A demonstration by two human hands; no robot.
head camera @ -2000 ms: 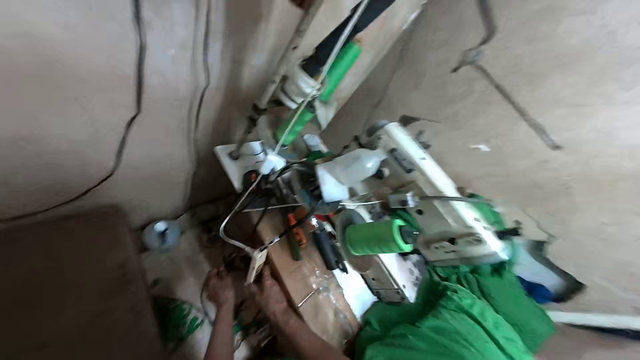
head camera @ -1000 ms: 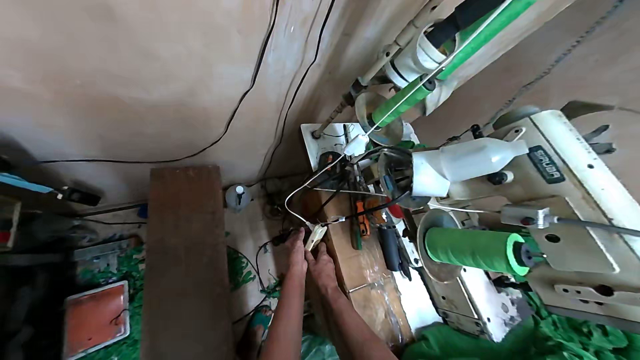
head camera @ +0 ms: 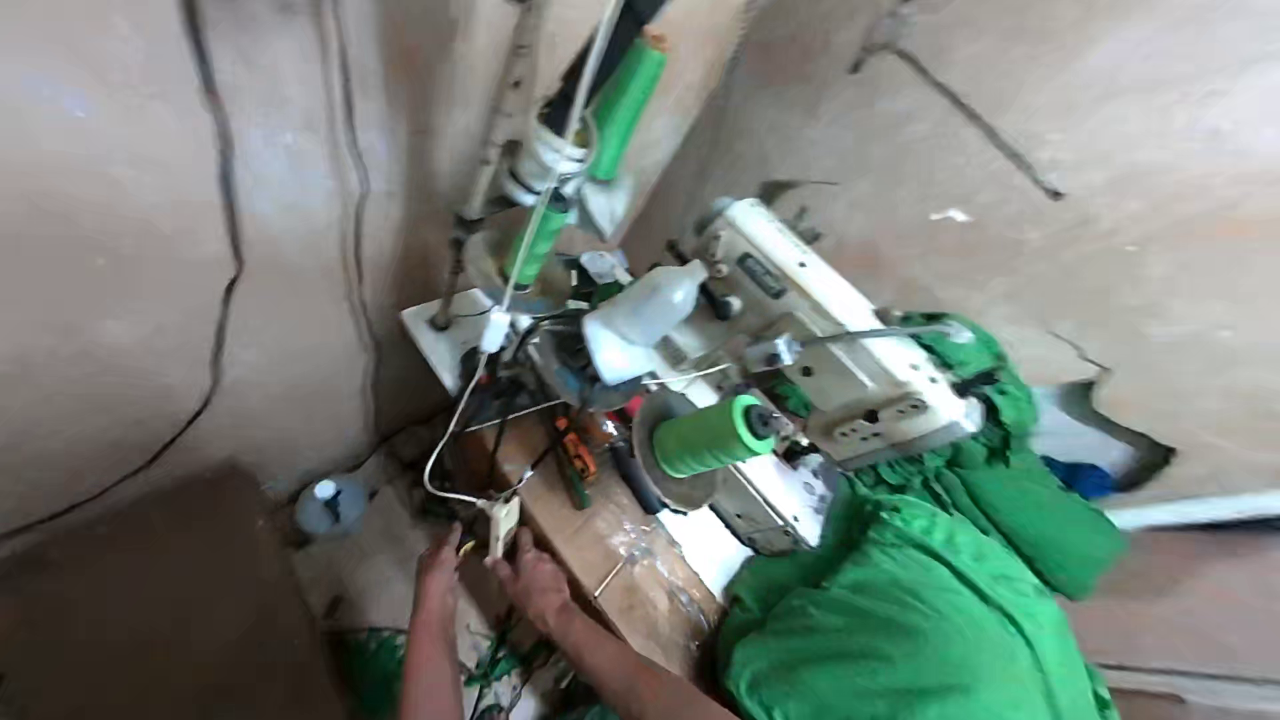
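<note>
Both of my hands are low at the table's left edge, by a small cream electrical block (head camera: 503, 525) with a white cord (head camera: 437, 462) and a dark wire at its top. My right hand (head camera: 534, 580) touches or nearly touches the block's lower right side; its grip is blurred. At the block's left, my left hand (head camera: 440, 570) has curled fingers, with a small yellow and dark thing at the fingertips. Whether it holds that thing is unclear. A white inline piece (head camera: 495, 330) sits higher on the cord.
On the wooden table (head camera: 640, 580) are an orange-handled tool (head camera: 576, 450), a green thread cone (head camera: 712, 437), a plastic bottle (head camera: 645, 315) and a sewing machine (head camera: 840, 330). Green cloth (head camera: 920, 610) is heaped at the right. A round container (head camera: 331, 505) stands lower left.
The view has swung, so the green cloth at the right shows again. My hands remain at the cream block, now slightly farther apart than one second ago.
</note>
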